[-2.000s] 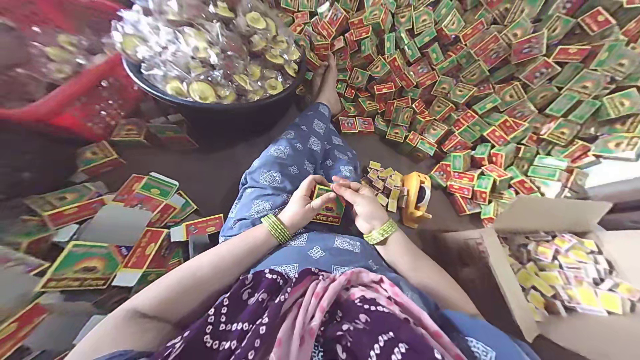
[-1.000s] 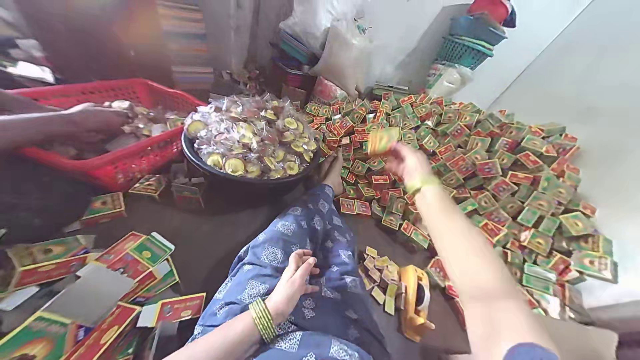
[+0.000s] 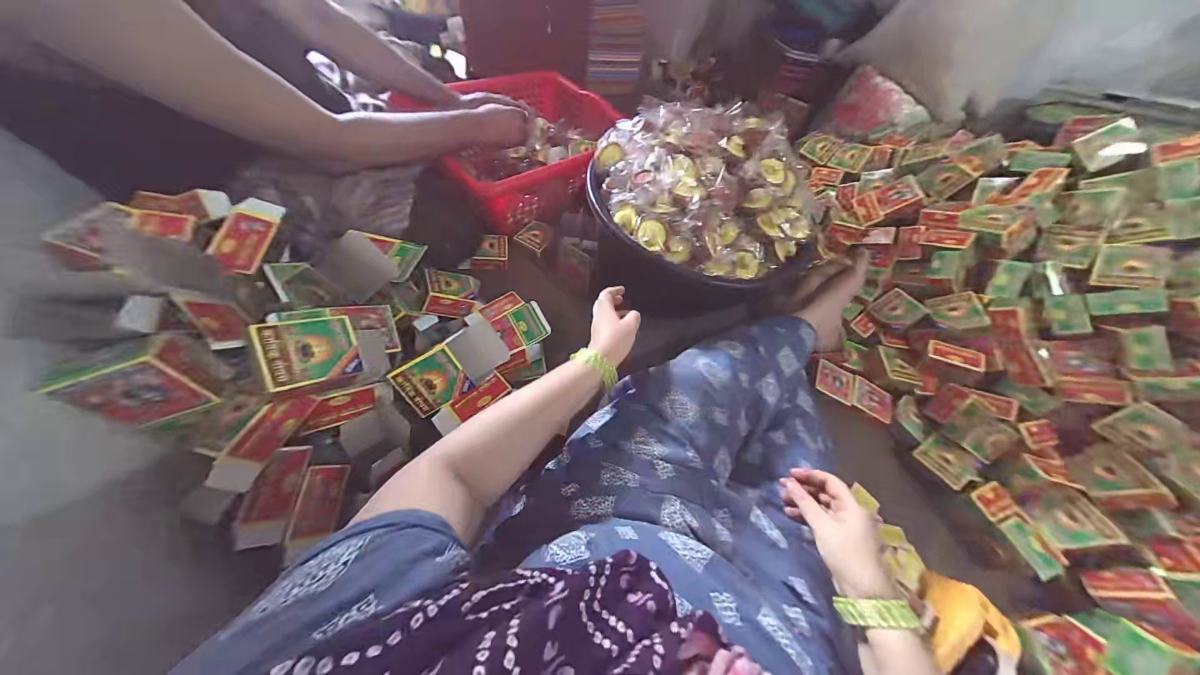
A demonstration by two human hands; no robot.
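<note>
My left hand [image 3: 614, 328], reached forward with its fingers loosely curled, is just below the rim of a black tub [image 3: 647, 286] heaped with clear plastic packets [image 3: 703, 187] holding yellow round pieces. Nothing shows in that hand. Near my right thigh is my right hand [image 3: 830, 516], fingers bent and apart, with nothing visible in it. Beside its wrist lie small yellow pieces [image 3: 900, 558] and a yellow object [image 3: 961, 619], possibly a tape dispenser, partly cut off. Open empty printed cardboard boxes [image 3: 305, 352] lie in a pile left of my left forearm.
Another person's hands [image 3: 502, 122] are in a red plastic basket [image 3: 525, 192] of packets behind the tub. A wide heap of small red and green boxes [image 3: 1059, 328] covers the floor at right. My bare foot [image 3: 834, 300] rests between heap and tub.
The view has swung left. My right hand, last seen over the heap with a small box, is back near my lap without it. My left hand has moved from my lap toward the tub.
</note>
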